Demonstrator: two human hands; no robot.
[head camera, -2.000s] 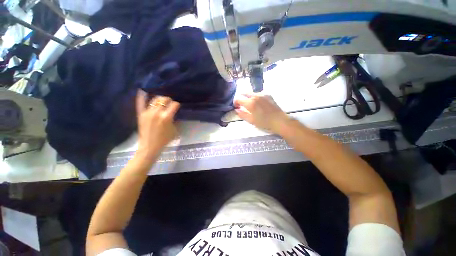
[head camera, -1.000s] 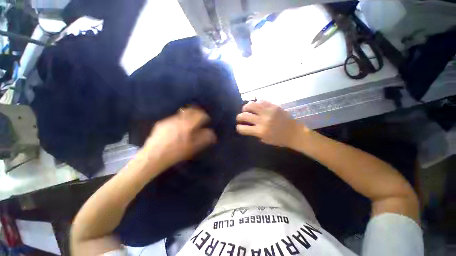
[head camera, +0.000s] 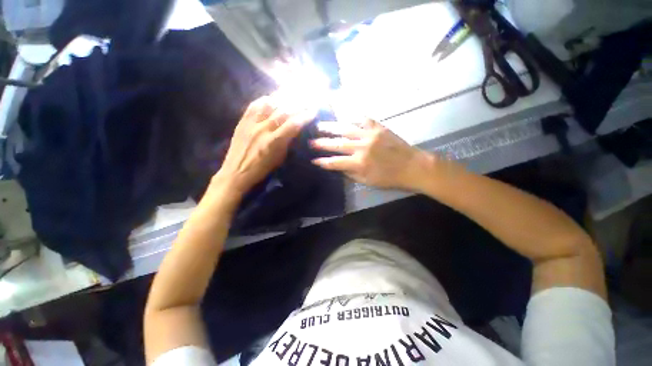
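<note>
The dark navy garment piece (head camera: 307, 193) lies under both hands in front of the needle area (head camera: 297, 75), which is washed out by a glaring lamp. My left hand (head camera: 264, 139) is on the cloth close to the needle area, its fingertips lost in the glare; whether it pinches the cloth cannot be told. My right hand (head camera: 364, 154) lies just right of it, fingers spread a little and resting on the cloth's right edge. More navy cloth (head camera: 114, 136) is heaped on the left of the table and runs up to the left hand.
Black-handled scissors (head camera: 509, 75) and small pointed snips (head camera: 452, 39) lie right of the needle. Dark cloth pieces (head camera: 608, 78) lie at the table's right end. The ruler strip (head camera: 493, 139) runs along the front edge. The machine head (head camera: 247, 25) is above.
The navy piece was pulled toward the lap, then moved back up onto the table. My left hand has moved up to the needle area. My right hand has shifted slightly left, its fingers more spread.
</note>
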